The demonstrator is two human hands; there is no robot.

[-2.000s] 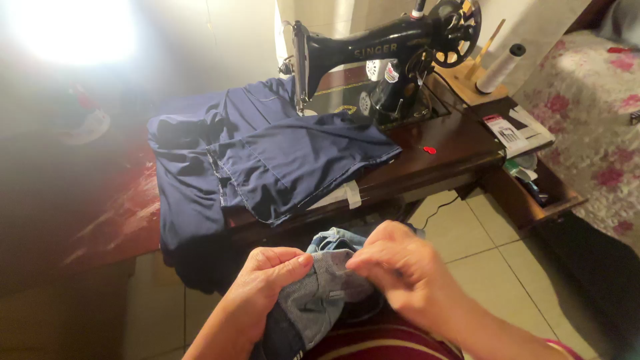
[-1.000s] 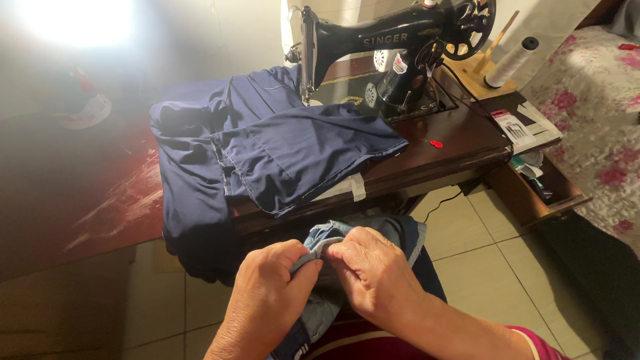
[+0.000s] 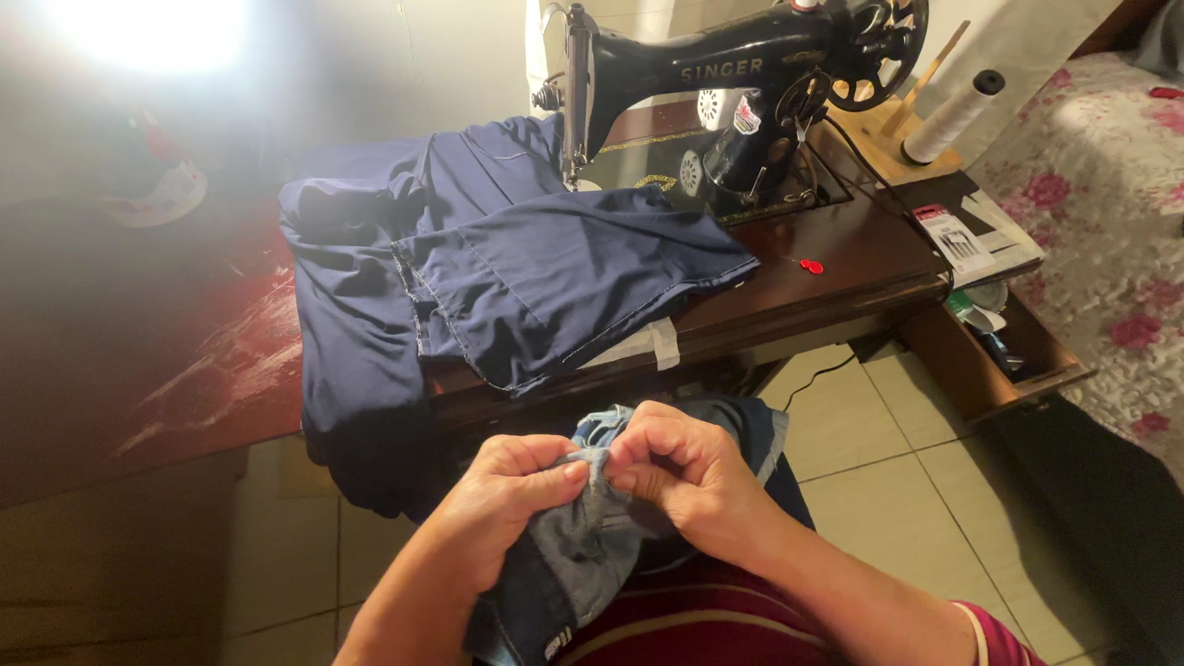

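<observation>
A denim garment (image 3: 592, 546) lies over my lap, its light and dark blue parts bunched up. My left hand (image 3: 518, 481) pinches a folded edge of it between thumb and forefinger. Close beside it, my right hand (image 3: 675, 472) grips the same edge, the fingertips of both hands nearly touching. Whether the right fingers also hold something small cannot be told. Beyond the hands, a navy blue cloth (image 3: 518, 268) with pale stitching drapes over the table and hangs off its front edge. Part of it lies by the needle end of a black Singer sewing machine (image 3: 703, 74).
A white thread cone (image 3: 953, 116) stands on a wooden holder. Red-headed pins (image 3: 811, 266) lie on the sewing table (image 3: 851, 268). An open drawer (image 3: 999, 361) with small items juts out at the right, near a flowered cover (image 3: 1091, 231). A black cord (image 3: 819, 375) hangs below the table.
Two seconds ago the right hand was blurred and the denim was spread more between the hands. Now both hands pinch a bunched fold close together.
</observation>
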